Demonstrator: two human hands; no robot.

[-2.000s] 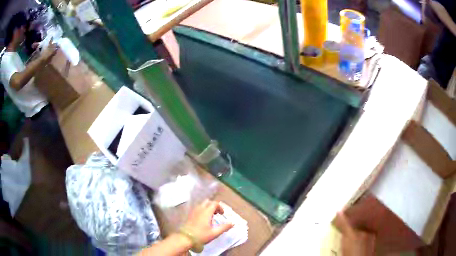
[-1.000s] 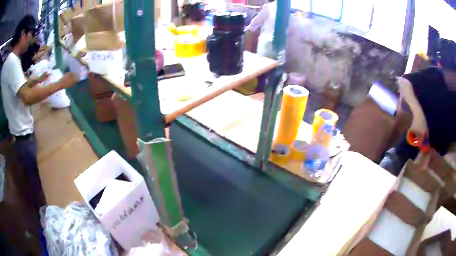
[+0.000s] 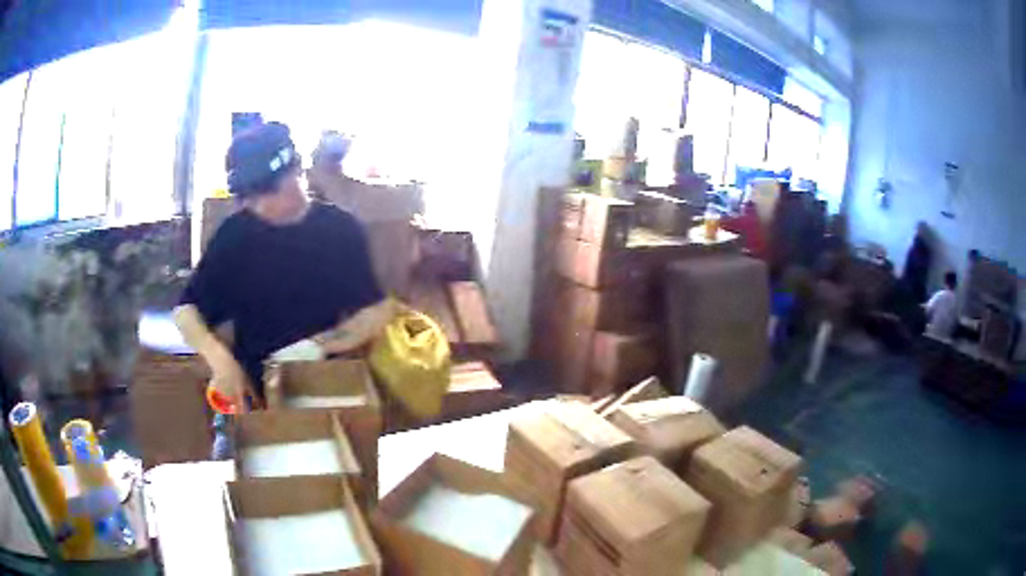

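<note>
Neither of my hands shows in the head view. Open brown cartons stand nearest in front of me on the pale table (image 3: 180,518). A front carton (image 3: 295,545) and the one behind it (image 3: 290,457) hold white sheets in their mouths. Another open carton (image 3: 459,522) sits tilted to their right, also with a white sheet in it. A farther open carton (image 3: 324,399) stands close to the worker opposite. Several closed cartons (image 3: 636,506) are grouped on the table to the right.
A person in a dark shirt (image 3: 287,270) stands opposite with an orange-red tape dispenser (image 3: 223,399) in one hand. A yellow bag (image 3: 410,362) is beside them. Yellow tape rolls (image 3: 43,464) and a bottle (image 3: 104,512) stand at left. Stacked cartons (image 3: 594,264) are behind.
The view has swung right and up, away from the conveyor and ledge to the packing table and hall. My hand seen over the leaflets two seconds ago is out of view.
</note>
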